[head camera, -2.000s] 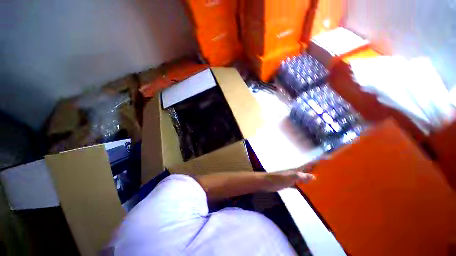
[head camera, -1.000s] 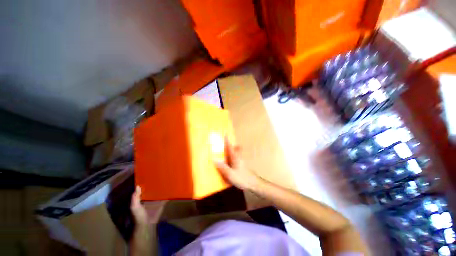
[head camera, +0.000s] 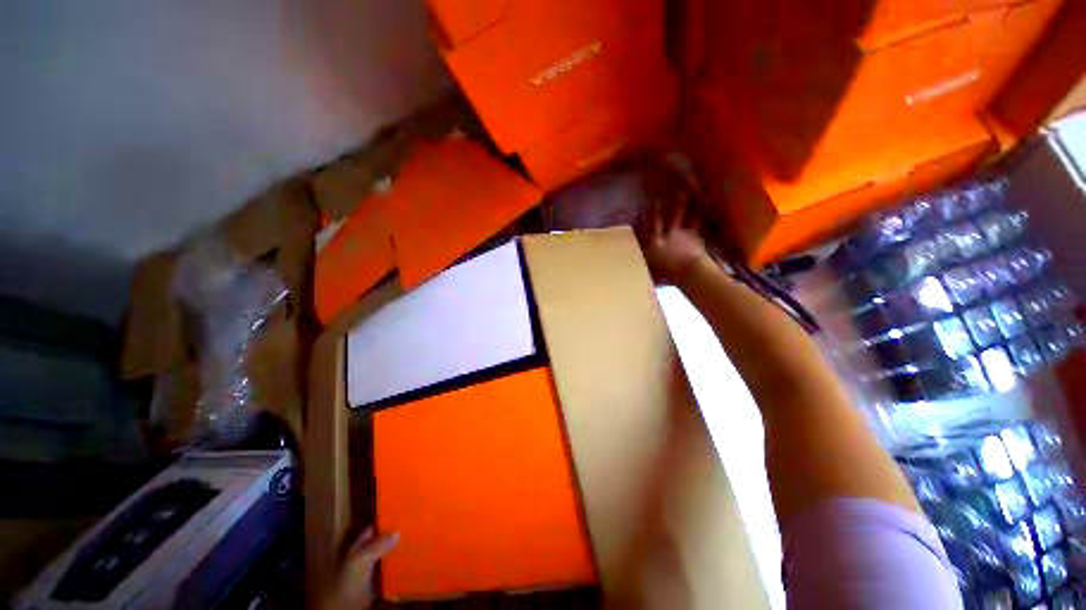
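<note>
An orange product box (head camera: 482, 483) sits in the open brown shipping carton (head camera: 613, 393), orange face up. My left hand (head camera: 360, 570) is at its lower left edge, thumb against the box; the picture's bottom edge cuts off the rest of the hand. My right hand (head camera: 673, 232) reaches past the carton's far right corner, near dark cables (head camera: 768, 292) on the table. It is dim and blurred, and I cannot tell whether it holds anything.
Tall stacks of orange boxes (head camera: 572, 72) stand at the back. Shiny blister trays (head camera: 971, 334) are stacked at the right. Crumpled clear plastic (head camera: 226, 322) lies on brown cartons at the left. A white printed carton (head camera: 155, 524) is at the lower left. Orange card (head camera: 459, 203) lies behind the shipping carton.
The orange box has gone from between both hands, above the carton, down into it. My right hand has left the box and moved to the back. The view has shifted too.
</note>
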